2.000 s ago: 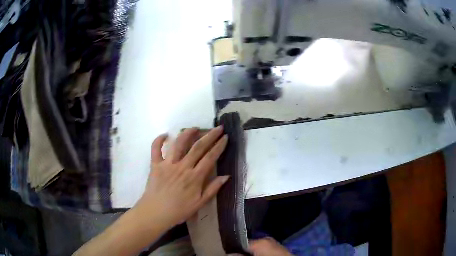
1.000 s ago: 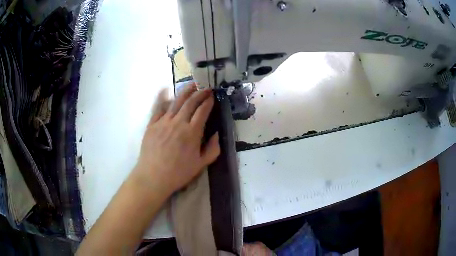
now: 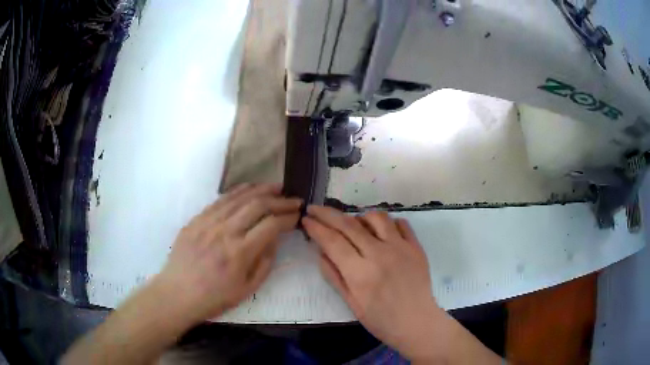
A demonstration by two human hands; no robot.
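Note:
The garment strip lies under the needle area of the off-white sewing machine. Its beige fabric runs back past the left of the machine head. Its dark brown band passes by the presser foot. My left hand lies on the table with its fingertips at the strip's near end, gripping or pressing it; I cannot tell which. My right hand has its fingertips at the same near end, just right of my left fingertips. The needle tip is too small to make out.
Plaid cloth with dark and beige bundled pieces lies at the left of the white table. An orange-brown surface shows below the table's curved front edge at the right. Dark and blue cloth shows below the edge.
The strip has moved back through the machine, and its near end now lies on the table. My right hand has come up from below the edge onto the table. My left hand has moved nearer me.

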